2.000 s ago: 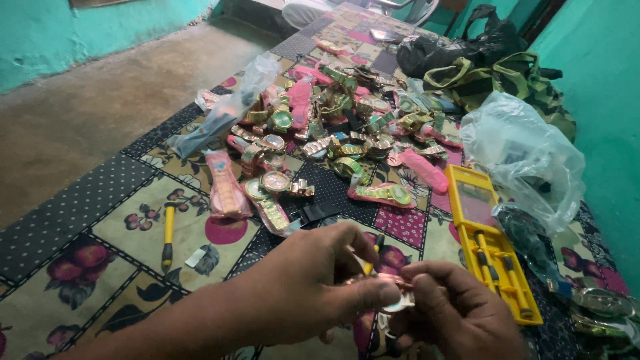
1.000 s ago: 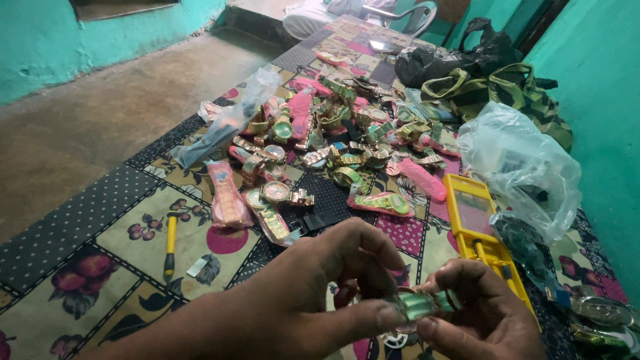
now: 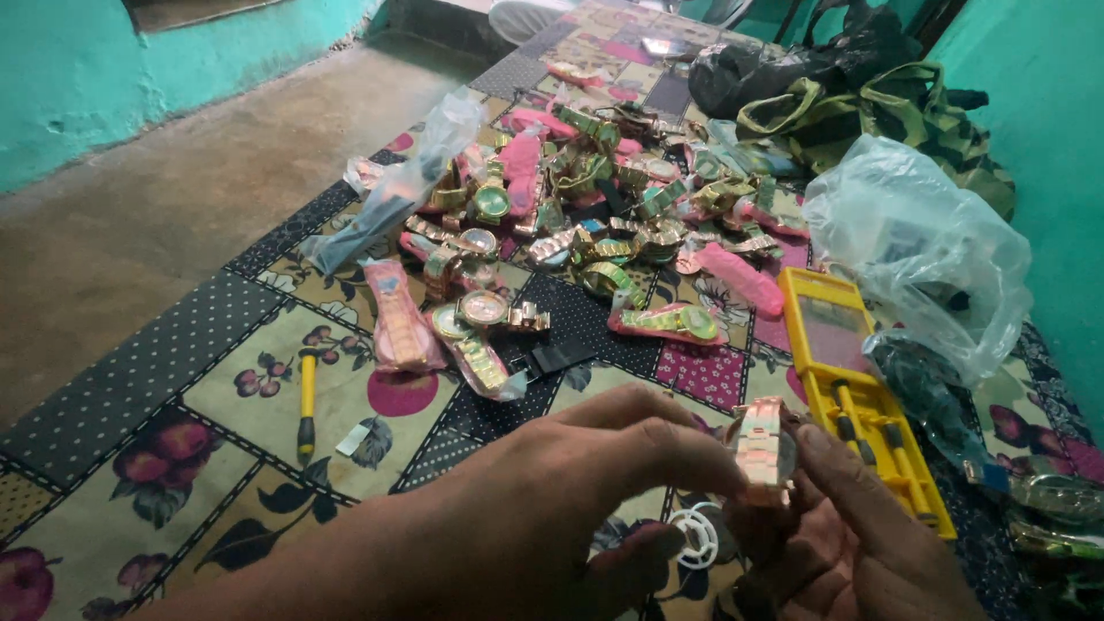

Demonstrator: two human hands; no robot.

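Near the bottom right of the head view, my left hand [image 3: 595,483] and my right hand [image 3: 862,526] hold a rose-gold metal-link wristwatch [image 3: 763,453] between them, its bracelet facing the camera. The fingertips of my left hand are at the bracelet's left edge, and my right thumb presses its right side. Most of the watch's dial is hidden. Below and left of the watch, white plastic rings [image 3: 695,535] lie on the patterned tablecloth. Beyond my hands is a large heap of wristwatches [image 3: 595,207], some in pink wrapping.
A yellow-and-black screwdriver [image 3: 307,405] and a small white slip [image 3: 352,440] lie left of my hands. On the right are an open yellow screwdriver case [image 3: 828,345] and a clear plastic bag [image 3: 923,233]. A black plastic bag [image 3: 802,78] and a camouflage cloth bag [image 3: 923,129] lie farther back.
The watch between my hands has been turned, so that its bracelet now faces up toward the camera. My right fingers have shifted around its side.
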